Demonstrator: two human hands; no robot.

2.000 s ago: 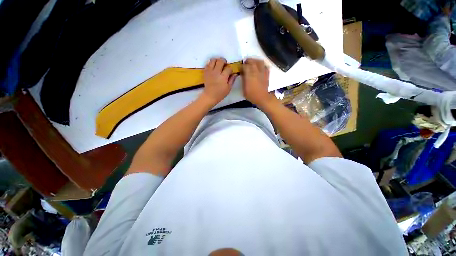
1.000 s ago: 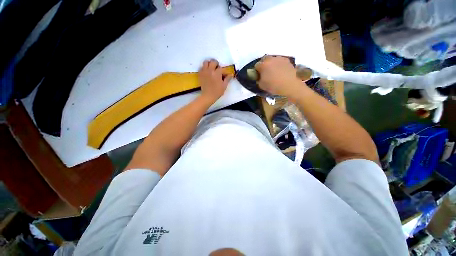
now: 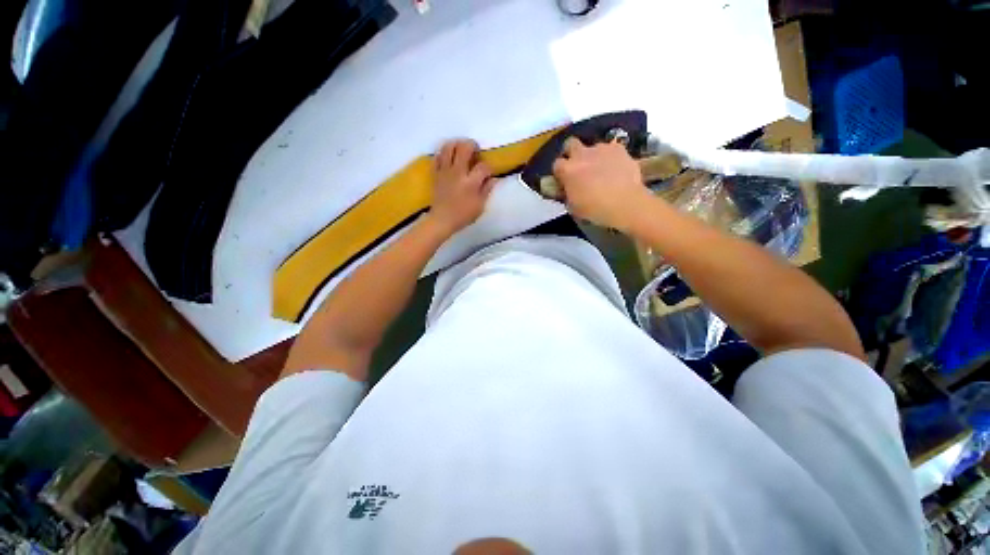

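Note:
The long yellow template (image 3: pixel 353 236) lies on the white table with a dark fabric rim showing along its edges. My left hand (image 3: pixel 461 184) presses flat on the template near its bend, fingers on top. My right hand (image 3: pixel 597 182) is closed on the handle of the steam iron (image 3: pixel 581 130). The iron's pointed soleplate rests over the template's narrow right end and hides its tip. The white wrapped hose (image 3: pixel 803 166) runs from the iron to the right.
Dark cut panels (image 3: pixel 223 141) are heaped at the left of the white table (image 3: pixel 358 98). A reddish-brown cardboard box (image 3: pixel 119 369) stands below left. A clear plastic bag (image 3: pixel 760 206) lies right of my body. A blue basket (image 3: pixel 868 103) is at the far right.
My right hand left the template, took hold of the iron and brought it onto the narrow end. My left hand now sits further left along the template. The view has shifted.

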